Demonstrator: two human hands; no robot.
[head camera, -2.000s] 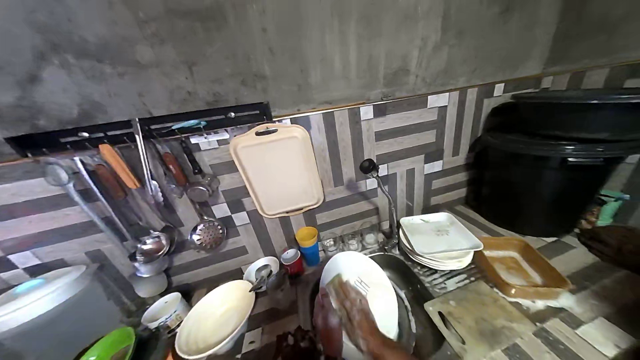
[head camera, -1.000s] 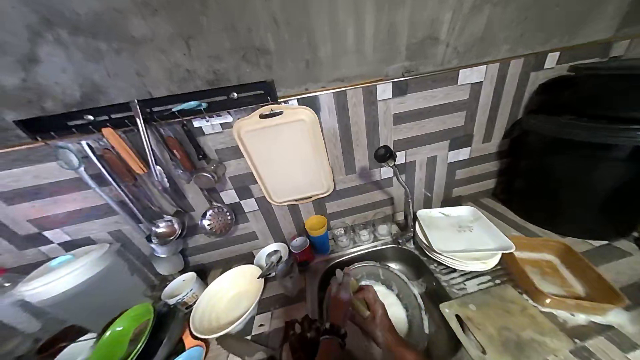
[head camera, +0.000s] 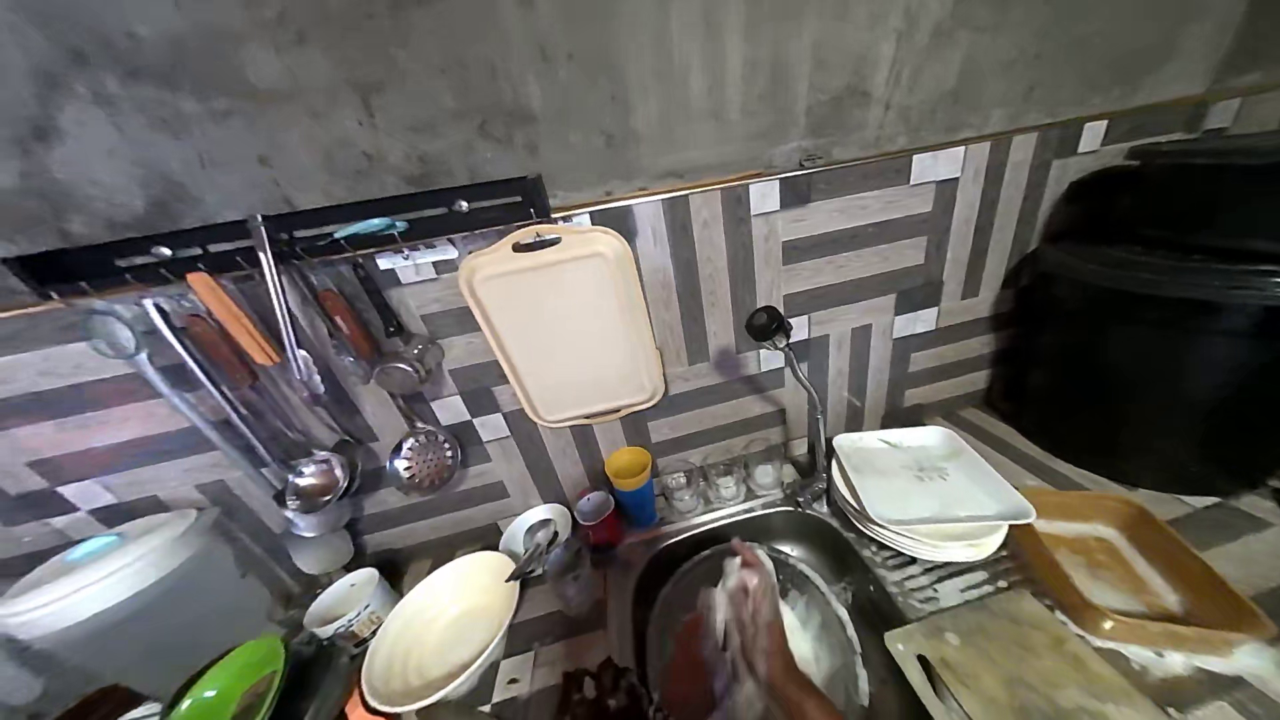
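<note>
My left hand (head camera: 690, 655) and my right hand (head camera: 755, 620) are close together over the metal sink (head camera: 885, 650), blurred and wet with suds. Something pale is between them; I cannot tell whether it is foam, a sponge or a cloth. Below them in the sink is a large round basin (head camera: 850, 640) with white foam in it. Behind the sink rises a flexible faucet (head camera: 812, 400) with a black head. White plates (head camera: 930, 475), a square one on top, are stacked right of the faucet. A yellow cup (head camera: 630, 468) sits in a blue one at the sink's back left.
Left of the sink are a cream bowl (head camera: 440, 635), a white mug (head camera: 350, 605), a small bowl with a spoon and a green bowl (head camera: 230, 685). Glasses (head camera: 725, 480) line the back edge. To the right lie a cutting board (head camera: 1030, 660), a soapy brown tray (head camera: 1120, 570) and a large black container (head camera: 1150, 350).
Two seconds ago a large white plate was at my hands over the sink; it was gone from them one second ago. My hands have since come together, fingers pointing upward.
</note>
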